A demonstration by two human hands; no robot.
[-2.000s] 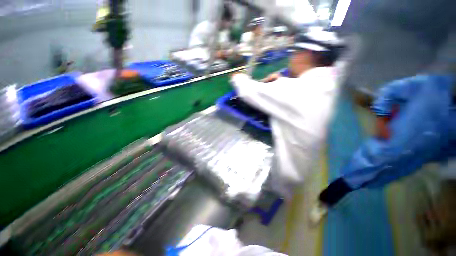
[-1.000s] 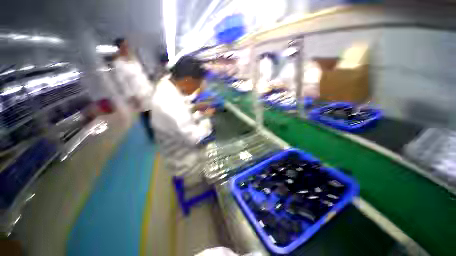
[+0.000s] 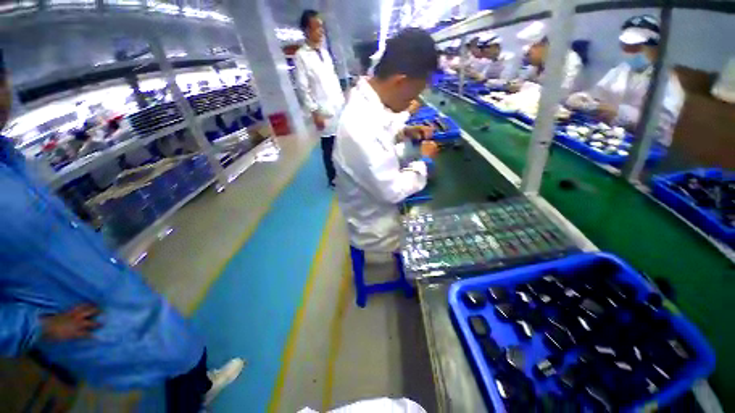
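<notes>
No hand of mine is in view; only a bit of white cloth (image 3: 367,406) shows at the bottom edge, and I cannot tell what part of my clothing it is. Nearest in front, at the lower right, is a blue parts bin (image 3: 461,310) holding many loose glossy black housings (image 3: 591,306), some with a pale or shiny patch. Just beyond it lies a clear blister tray (image 3: 419,256) with rows of small green boards.
A green conveyor belt (image 3: 570,187) runs along the right, with more blue bins (image 3: 699,211) beyond it. A co-worker in white (image 3: 364,153) sits on a blue stool (image 3: 379,287). Another person in white stands behind. A person in a blue smock (image 3: 89,282) is close at left.
The view has swung from the tray of green boards to the bin and the aisle, and is sharper. The white cloth at the bottom edge is still there. The person in blue now shows at left.
</notes>
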